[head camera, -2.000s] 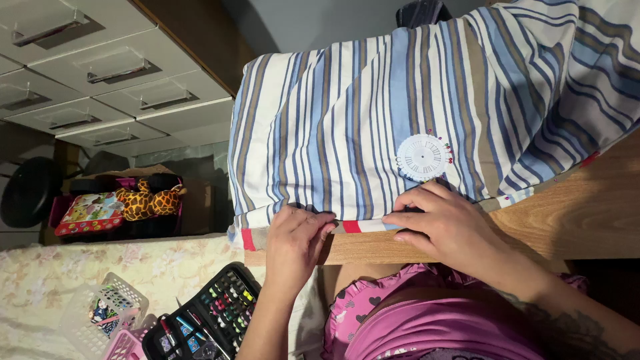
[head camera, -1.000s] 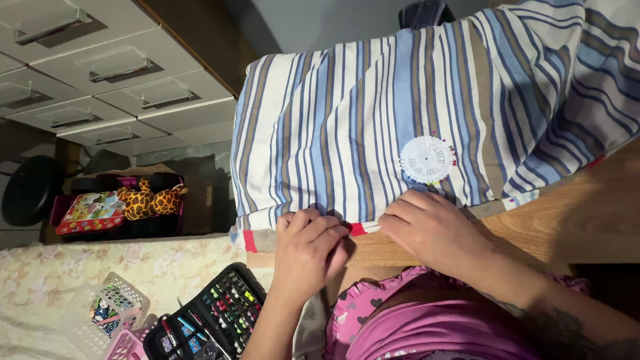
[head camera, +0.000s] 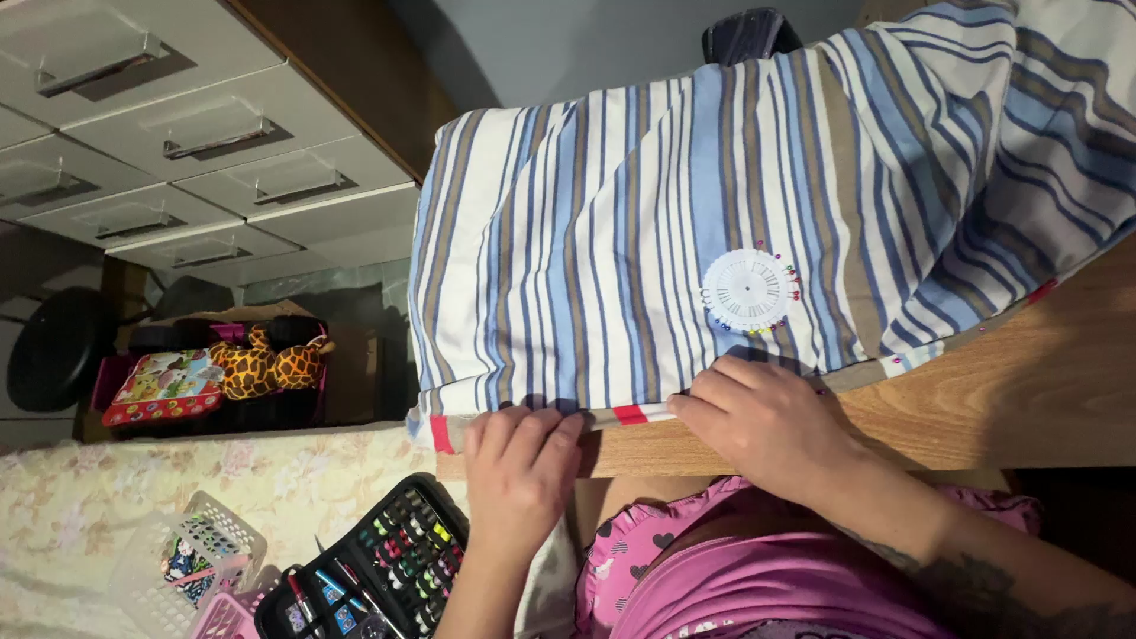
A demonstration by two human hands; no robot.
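Striped blue, white and brown fabric (head camera: 603,240) covers much of a wooden tabletop (head camera: 941,417). Its near edge shows a narrow folded strip with a red patch (head camera: 630,414). My left hand (head camera: 525,461) grips this edge near its left end, fingertips curled over the fold. Further right, my right hand (head camera: 763,417) pinches the same edge between thumb and fingers. Just above it, a round white wheel of ball-head pins (head camera: 749,290) lies on the fabric. A few pins sit along the edge to the right, one with a pink head (head camera: 897,360).
At the lower left, an open black sewing kit (head camera: 399,541) with thread spools and a perforated plastic basket (head camera: 222,524) rest on a floral cloth (head camera: 71,497). Beyond are a box with a giraffe-print toy (head camera: 266,364) and white drawers (head camera: 204,124). A dark object (head camera: 750,35) is behind the fabric.
Between one second ago and now, my hands have moved apart along the fabric's near edge, and the red patch shows between them.
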